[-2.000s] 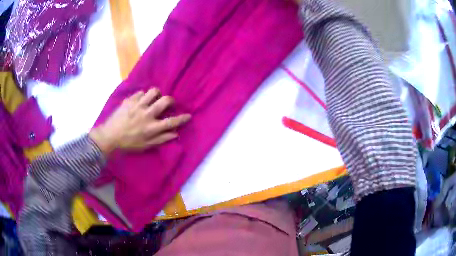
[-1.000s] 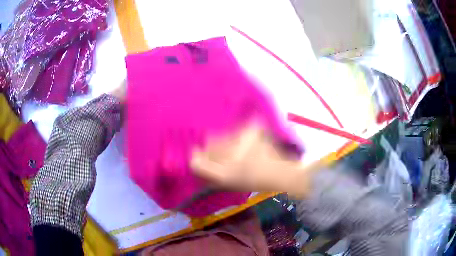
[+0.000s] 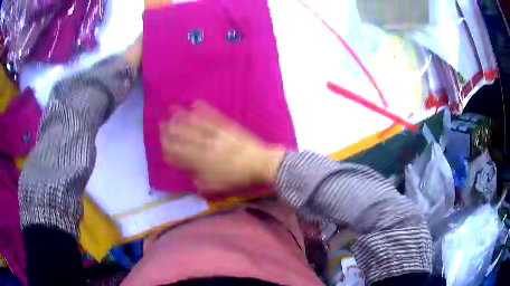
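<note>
A magenta garment, folded into a flat rectangle, lies on the white table in front of me, with two dark round buttons near its top. My right hand is blurred and lies on the lower part of the garment; its finger state is unclear. My left hand is at the garment's upper left edge, and only a small part of it shows beyond the sleeve. Its fingers are hidden, so its grip cannot be told.
Bagged magenta garments lie at the upper left. Another magenta garment and yellow cloth are at the left. Red strips lie right of the garment. A grey-beige board and clear bags with red edges are at the upper right.
The garment has gone from a long diagonal piece to a flat upright rectangle with two buttons showing. My left hand has moved to its upper left edge; my right hand has come onto its lower part.
</note>
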